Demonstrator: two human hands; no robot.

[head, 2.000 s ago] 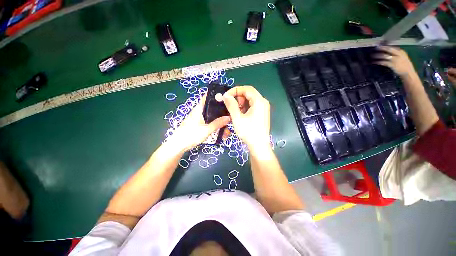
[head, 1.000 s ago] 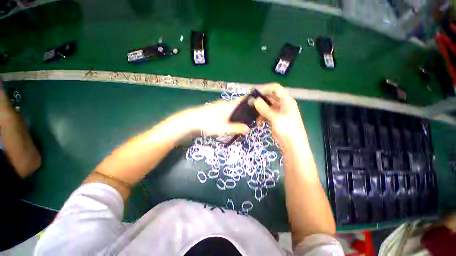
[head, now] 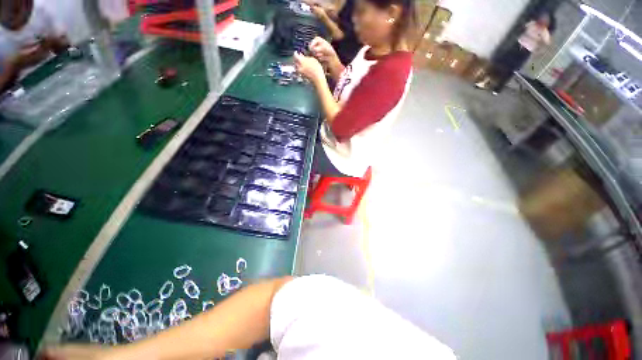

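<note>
My right forearm reaches across the bottom to the lower left. My right hand (head: pixel 63 351) is cut off by the bottom edge, and its fingers and anything in them are hidden. My left hand is out of the picture. A loose pile of thin white rings (head: pixel 134 309) lies on the green bench just beyond the forearm. Black phone bodies with pale labels lie on the green belt at left: one near the pale strip (head: pixel 51 204), one lower down (head: pixel 27 278).
A glossy black blister tray (head: pixel 232 169) lies on the bench beyond the rings. Another black phone (head: pixel 158 131) lies on the belt. A neighbouring worker (head: pixel 373 98) sits on a red stool (head: pixel 338 197). A pale strip (head: pixel 109 228) divides belt and bench. Another red stool (head: pixel 591 341) stands lower right.
The view has swung right, showing the neighbour and floor. My left hand and the black phone body held between my hands have left the picture. My right hand now sits at the lower left edge.
</note>
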